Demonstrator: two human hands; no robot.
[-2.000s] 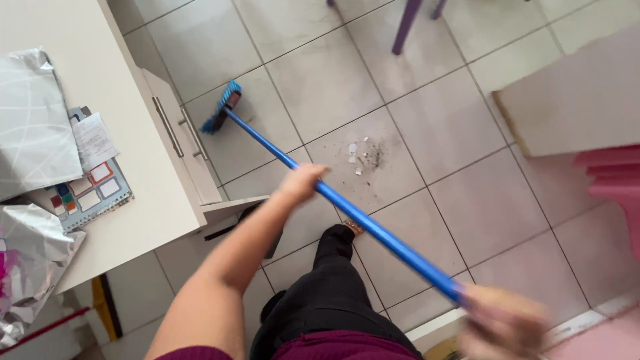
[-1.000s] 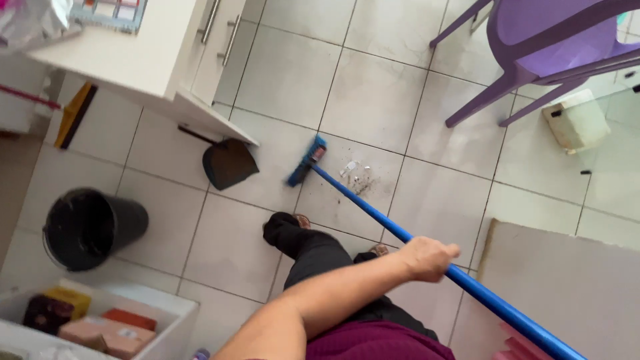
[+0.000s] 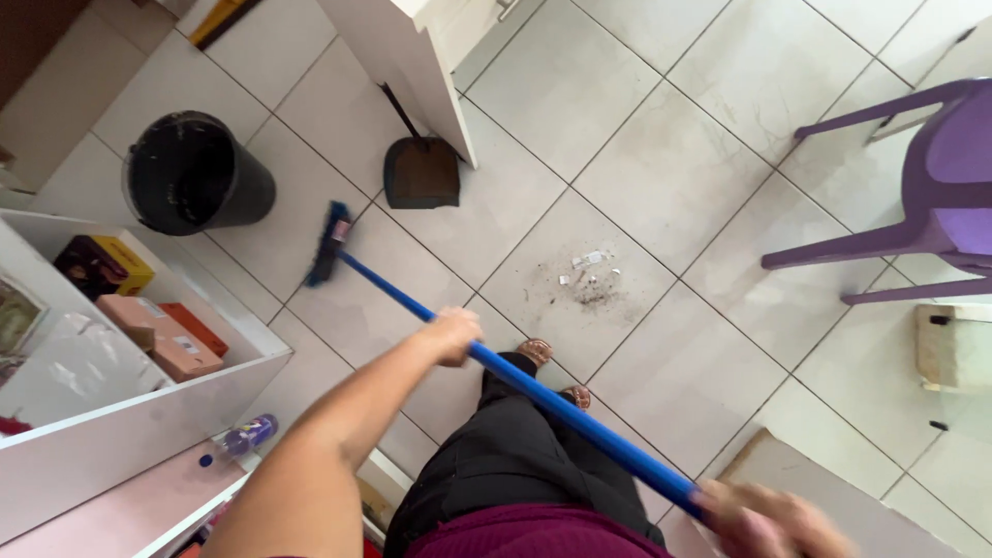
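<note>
A broom's blue handle (image 3: 573, 415) runs diagonally across the view. My left hand (image 3: 452, 336) is closed around its middle. Near the upper end, my right hand (image 3: 767, 521), blurred, is wrapped about the handle. The blue-bristled broom head (image 3: 330, 243) is at the floor tiles between a black bucket (image 3: 252, 184) and my feet, left of the debris. A pile of dark dirt (image 3: 595, 293) with white paper scraps (image 3: 590, 259) lies on a tile in front of my sandals. A dark dustpan (image 3: 422, 174) rests on the floor beside the open cabinet door.
The white cabinet door (image 3: 442, 85) juts out above the dustpan. A purple plastic chair (image 3: 922, 194) stands at the right. An open white drawer (image 3: 256, 360) with boxes is at the left, a plastic bottle (image 3: 249, 435) below it. A pale panel edge (image 3: 756, 449) is at lower right.
The broom head has moved left, away from the dirt pile and toward the bucket, both hands still on the handle. The view has shifted and turned.
</note>
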